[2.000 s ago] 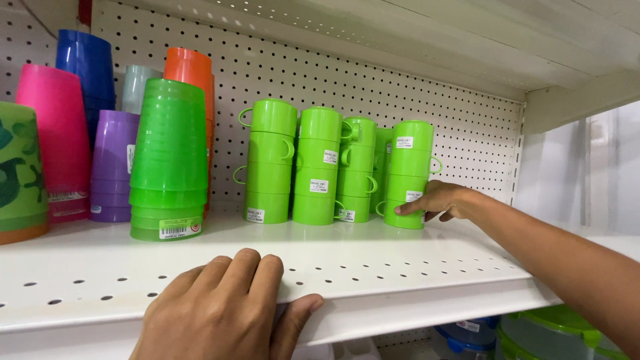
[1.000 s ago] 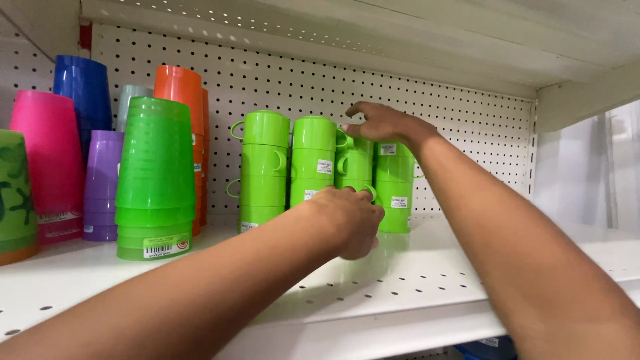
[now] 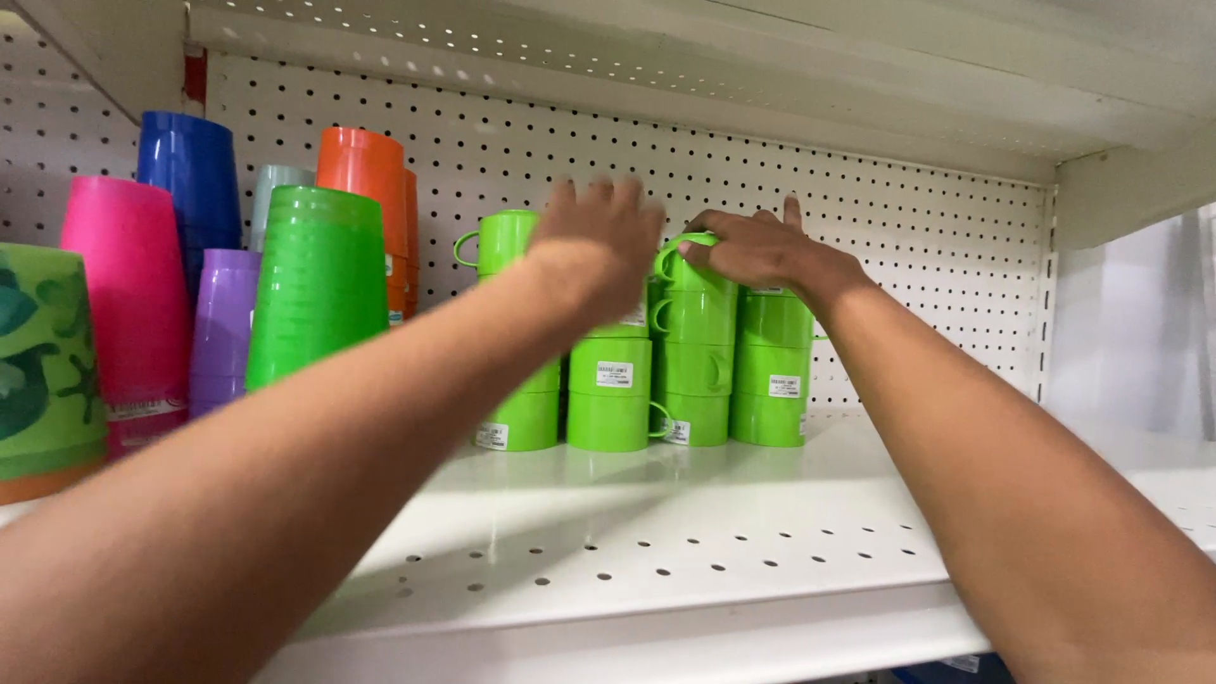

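Note:
Several stacks of bright green plastic mugs with handles and white stickers stand side by side on a white shelf. My left hand (image 3: 600, 237), blurred, is raised in front of the upper part of the second mug stack (image 3: 608, 408) from the left; whether it touches a mug cannot be seen. My right hand (image 3: 760, 249) is at the top of the third stack, its fingers on the top mug (image 3: 698, 264). The rightmost stack (image 3: 771, 399) stands below my right wrist. My left forearm partly hides the leftmost stack (image 3: 518, 418).
Left of the mugs stand nested plastic tumblers: green (image 3: 318, 275), orange (image 3: 361, 171), purple (image 3: 223, 323), blue (image 3: 187, 171) and pink (image 3: 128, 294). A patterned green cup (image 3: 43, 361) is at the left edge. Behind is a perforated white panel (image 3: 921, 247); another shelf (image 3: 665, 66) hangs above.
My left hand has left the shelf's front edge and risen to the mug stacks. My right hand has gone from low on the rightmost stack to the top of the third stack.

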